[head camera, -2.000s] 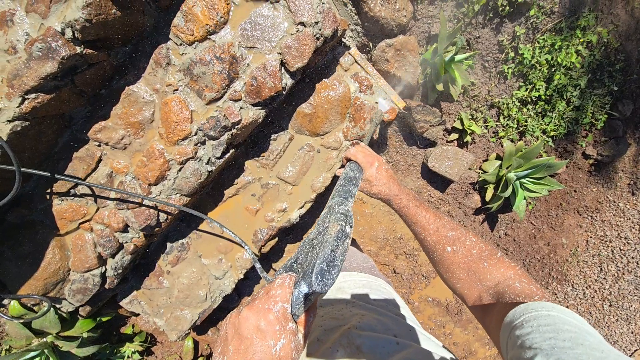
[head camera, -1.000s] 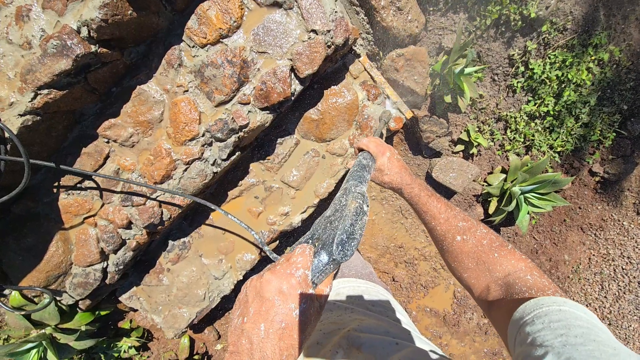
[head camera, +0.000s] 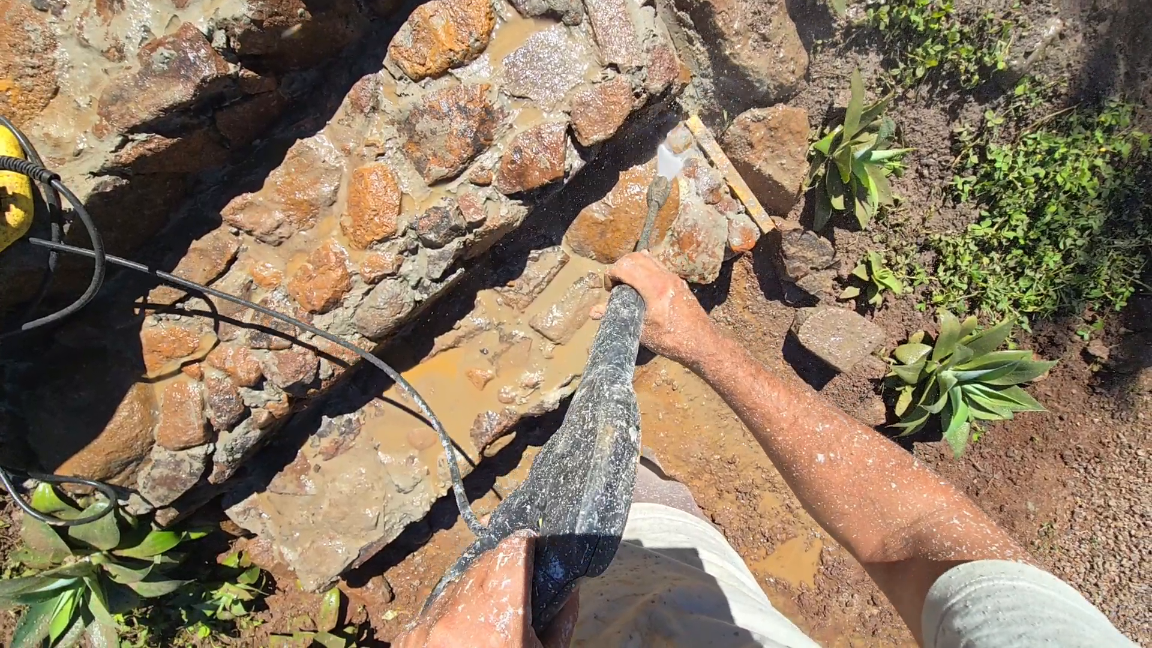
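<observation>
A black pressure washer gun (head camera: 594, 423), spattered with pale specks, runs diagonally up from the bottom. My left hand (head camera: 504, 594) is closed around its rear end, partly cut off by the frame. My right hand (head camera: 661, 301) grips the front of the gun, where the thin lance begins. Beyond that hand the lance's nozzle (head camera: 659, 189) points up at the end of the lower stone step, with a white water jet (head camera: 669, 160) at its tip. A dark hose (head camera: 360, 346) curves from the gun's rear to the left, over the wet stone steps (head camera: 373, 202).
A wooden strip (head camera: 731, 175) lies against the step's right end. Loose rocks (head camera: 837, 337), agave-like plants (head camera: 963, 378) and low greenery are at right. Muddy soil lies below the step. At the left edge are a yellow object (head camera: 13, 184) and black hose loops (head camera: 90, 256).
The lance's tip has swung slightly left since one second ago. Both hands keep their hold on the gun. The yellow object has come into view at the left edge.
</observation>
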